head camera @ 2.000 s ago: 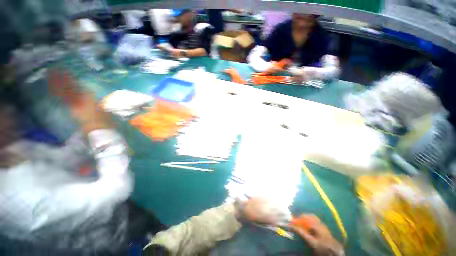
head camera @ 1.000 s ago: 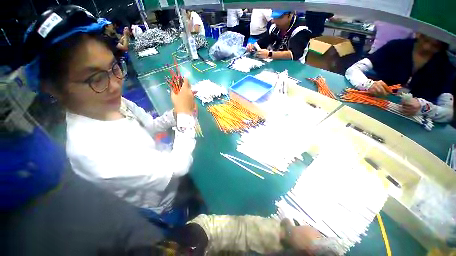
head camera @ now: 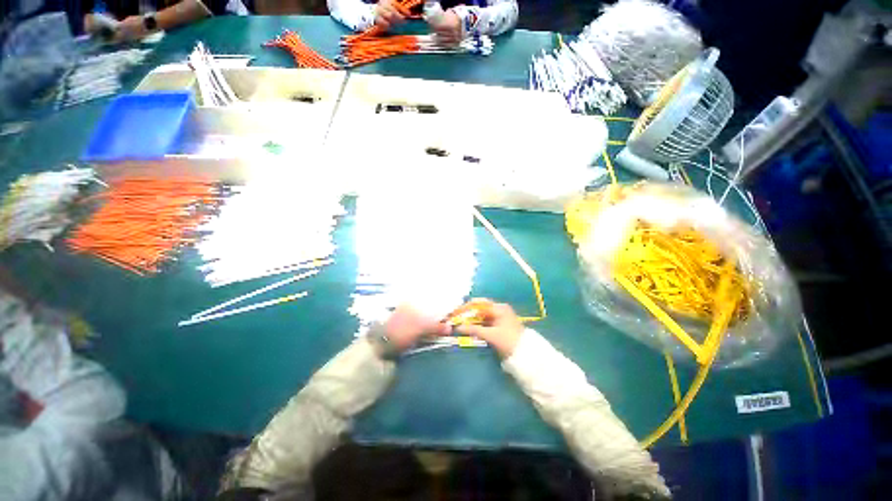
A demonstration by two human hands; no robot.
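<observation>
My left hand (head camera: pixel 409 328) and my right hand (head camera: pixel 491 325) meet at the near end of the glaring main pile of white wires (head camera: pixel 416 245). My left hand is closed around the end of a white wire. My right hand pinches a small yellow marker piece (head camera: pixel 471 315) beside it; glare and blur hide the exact contact. A few white wires with a yellow band (head camera: pixel 469 342) lie under my hands. A clear bag (head camera: pixel 773 294) of tangled yellow strip (head camera: pixel 675 269) stands at the right, with strip trailing toward the table's front edge.
Left lie a second white pile (head camera: pixel 264 230), an orange pile (head camera: pixel 142 220) and loose white wires (head camera: pixel 245 305). Behind are a blue tray (head camera: pixel 142 125) and cream parts bin (head camera: pixel 538 147). A desk fan (head camera: pixel 685 108) stands right. A person's sleeve (head camera: pixel 59 391) is at left; others' hands work across the table.
The view has swung right. My right hand, out of view one second ago, is again beside my left. The yellow bag and fan are back in view; the left neighbour is mostly out.
</observation>
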